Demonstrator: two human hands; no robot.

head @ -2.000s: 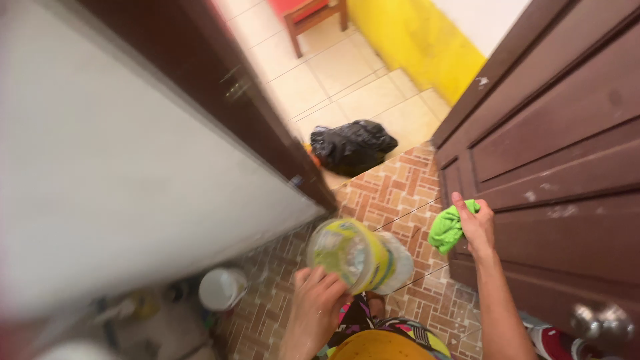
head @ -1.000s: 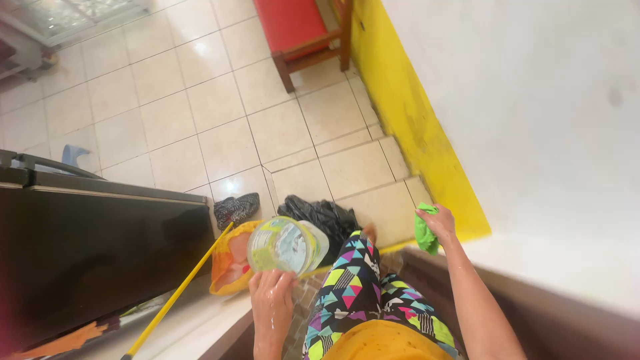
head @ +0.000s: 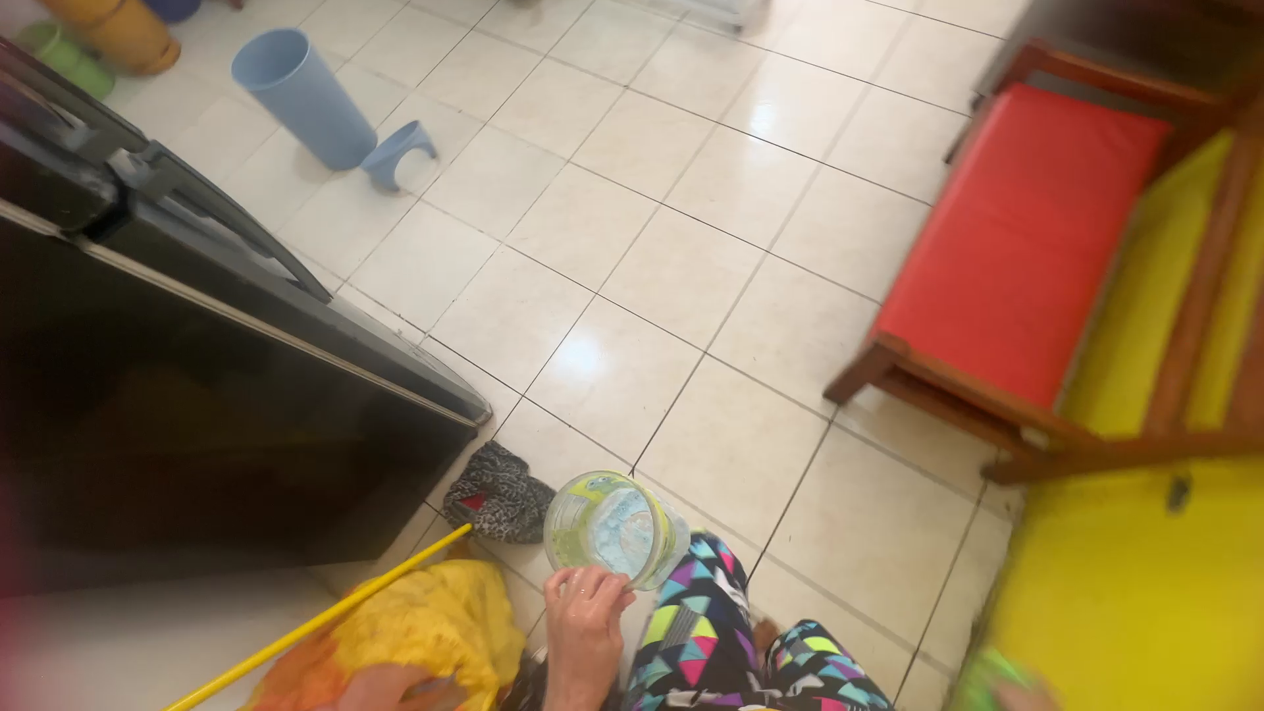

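My left hand [head: 585, 632] grips the near rim of a clear plastic tub [head: 667, 533] with a yellow-green label. Pale bluish-white stuff, perhaps powder, lies at its bottom. My right hand [head: 1022, 691] is blurred and mostly cut off at the lower right edge, with part of the green cloth [head: 990, 671] showing at it; its fingers cannot be made out. Left of the tub, a dark patterned cloth [head: 494, 499] lies on the floor at the tip of a yellow pole [head: 326, 617]. My legs in patterned trousers show below the tub.
A black refrigerator [head: 227, 425] stands at left, with yellow and orange cloth [head: 434, 612] near its base. Beyond it are a blue bin [head: 316, 104] and a blue plastic ring-like piece [head: 398, 156] on the tiles. At right, a red-seated wooden bench [head: 1027, 237] stands by a yellow wall [head: 1126, 573].
The view has moved from the brown doorway out over the tiled room. The tub stays in my left hand. My right hand, earlier plainly holding the green cloth, is now mostly out of frame.
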